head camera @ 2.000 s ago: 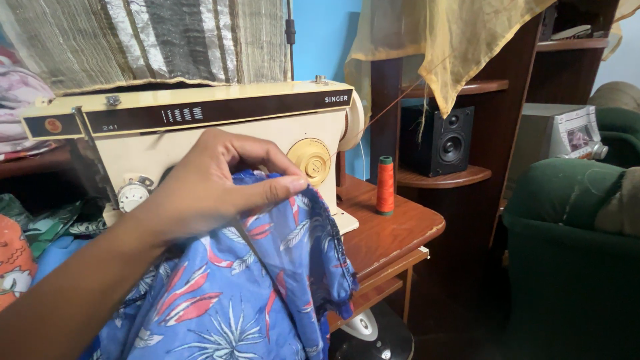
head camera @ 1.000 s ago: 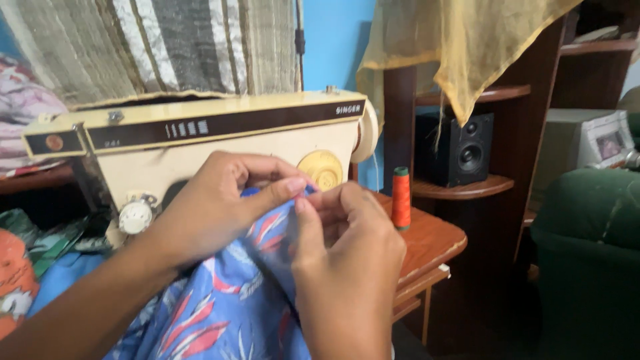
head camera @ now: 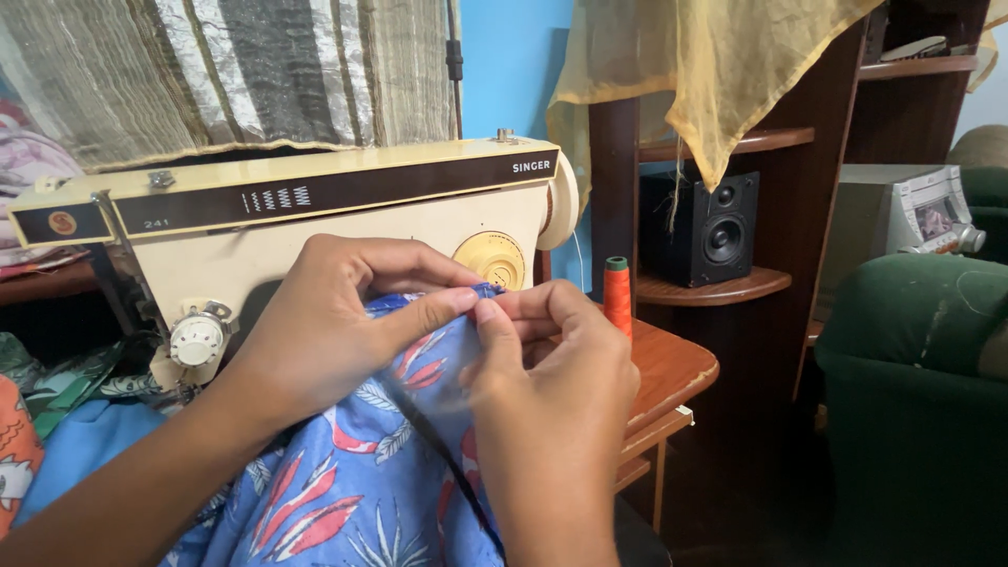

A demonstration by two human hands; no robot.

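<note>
Blue fabric (head camera: 315, 472) printed with red and white leaf shapes hangs from my fingers in front of a cream Singer sewing machine (head camera: 378, 213). My left hand (head camera: 339, 331) pinches its top edge between thumb and forefinger. Close beside it, nearly touching, my right hand (head camera: 551, 370) pinches the same edge, with the thumb toward me. A dark strip (head camera: 441, 449) runs down across the cloth. The machine's needle area, at the lower left, is partly hidden by cloth and too small to read. Behind my right hand stands a cone of orange thread (head camera: 617, 298).
The wooden table (head camera: 677, 370) reaches out to the right of the machine. Beyond it are a black speaker (head camera: 701, 228) on a shelf, a silver stereo (head camera: 898, 209) and a green armchair (head camera: 913, 394). Other cloth (head camera: 94, 441) lies at the left.
Two seconds ago only my left hand was in view, holding the fabric. My right hand has since come in and taken hold of the edge beside it.
</note>
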